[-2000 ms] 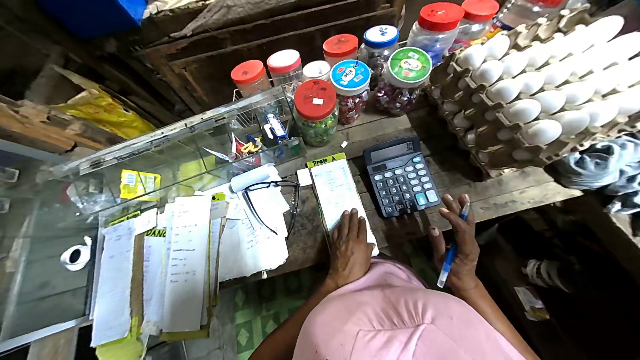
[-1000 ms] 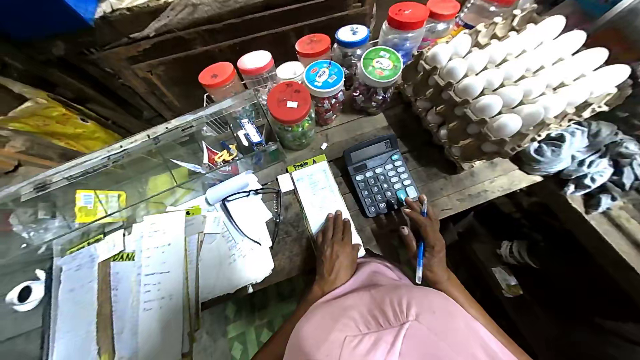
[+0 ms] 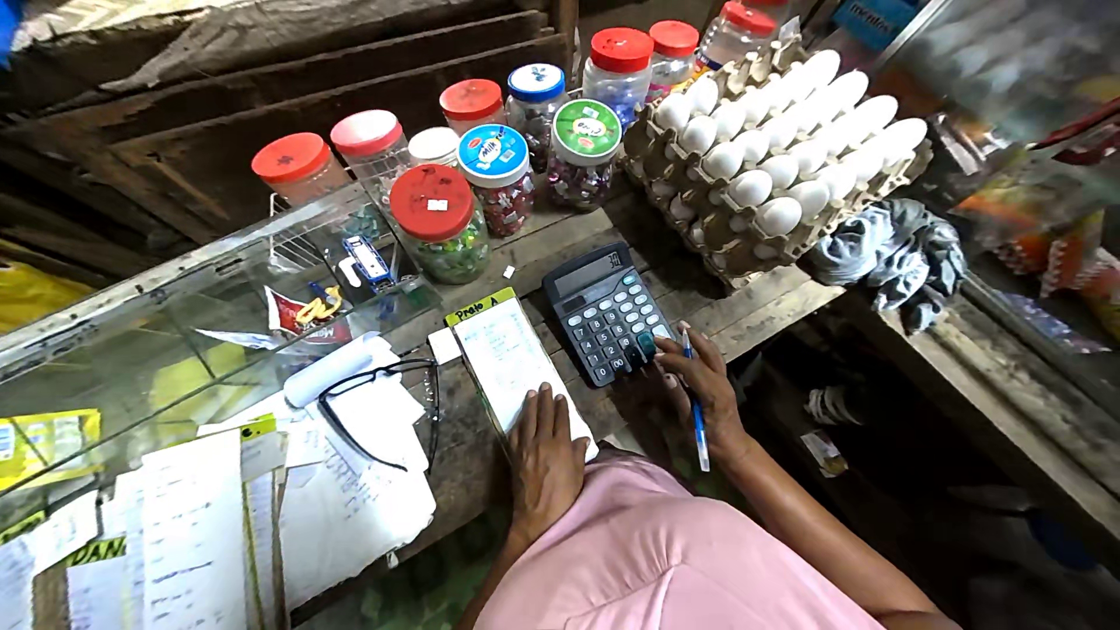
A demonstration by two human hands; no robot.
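Note:
My left hand (image 3: pixel 549 446) lies flat, palm down, on the lower part of a long narrow paper pad (image 3: pixel 516 363) with handwriting and a yellow-green top strip. To its right a black desk calculator (image 3: pixel 605 311) rests tilted on the wooden counter. My right hand (image 3: pixel 704 381) holds a blue pen (image 3: pixel 698 420) between its fingers, and its index fingertip is at the calculator's lower right keys. Black-framed eyeglasses (image 3: pixel 350 437) lie on loose papers (image 3: pixel 385 490) left of the pad.
Plastic candy jars (image 3: pixel 440 223) stand along the counter's back. Stacked egg trays (image 3: pixel 744 219) with white eggs are at the right, beside a grey cloth (image 3: pixel 897 254). A glass display case (image 3: pixel 219 350) runs along the left. More handwritten sheets (image 3: pixel 188 525) lie at lower left.
My right hand has moved from beside the calculator onto its lower right keys, still with the pen. My left hand has stayed on the pad.

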